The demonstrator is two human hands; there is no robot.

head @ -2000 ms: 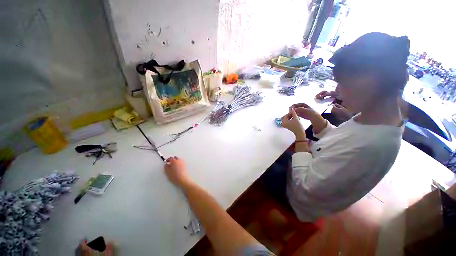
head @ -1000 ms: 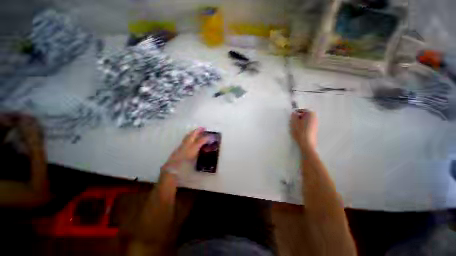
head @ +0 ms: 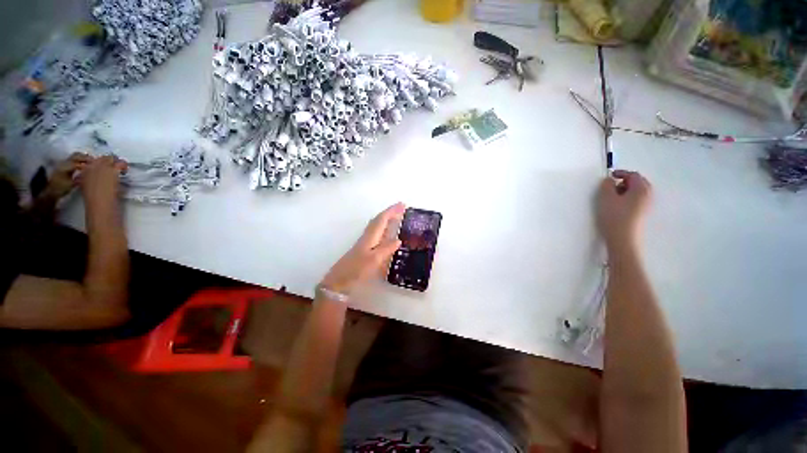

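Note:
A smartphone [head: 415,249] with its screen lit lies on the white table near the front edge. My left hand [head: 367,252] is at its left side, fingers extended and touching its edge. My right hand [head: 623,205] is closed around a cable harness. The harness's black sleeve [head: 609,160] and thin spread wires [head: 598,113] show beyond the fist. White cable ends [head: 582,329] lie on the near side, beside my right forearm. What lies inside the fist is hidden.
A big pile of white harnesses [head: 305,102] lies at back left. A small green-white box [head: 486,127] and a dark-handled metal object [head: 507,58] lie behind the phone. A single red-banded cable [head: 727,138] lies right, below the tote bag [head: 741,53]. Another person's hands [head: 88,170] work at left, above a red stool [head: 196,332].
The view has swung left and down from the neighbour at right. My left hand, earlier low at the picture's edge by the phone, now shows fully beside it. The phone screen is clearer.

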